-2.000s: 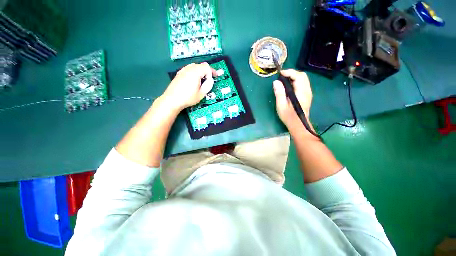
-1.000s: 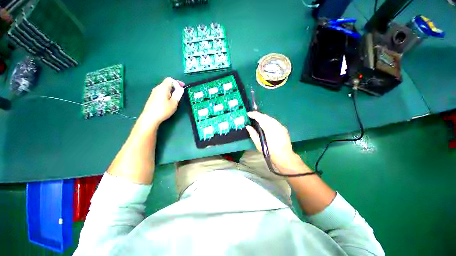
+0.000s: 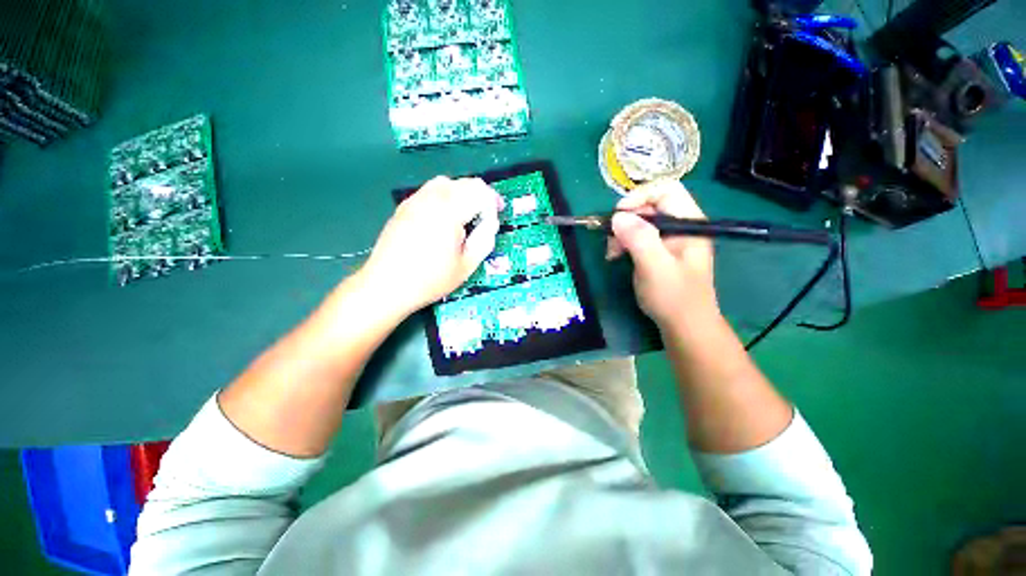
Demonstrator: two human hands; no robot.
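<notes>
A green PCB panel [image 3: 514, 295] with white rectangles lies on a black pallet [image 3: 586, 335] near the bench's front edge. My left hand [image 3: 441, 239] is over the panel's upper left part and hides it; its fingers are closed around solder wire [image 3: 295, 257], which trails left across the bench. My right hand [image 3: 666, 250] is right of the panel and holds the soldering iron [image 3: 731, 230] by its black handle. The iron lies nearly level, its metal tip pointing left at the panel's upper right edge. Whether the tip touches is not clear.
Another PCB panel [image 3: 455, 70] lies beyond the pallet, and one [image 3: 164, 200] lies to the left under the wire. A round tip-cleaning pot [image 3: 650, 146] stands beyond my right hand. Stacked panels [image 3: 43, 73] are far left. A smartphone [image 3: 790, 129] and iron stand [image 3: 917, 146] are at right.
My left hand has moved right, from beside the pallet to over the panel. My right hand has moved up and right, and the iron has turned from pointing away to pointing left.
</notes>
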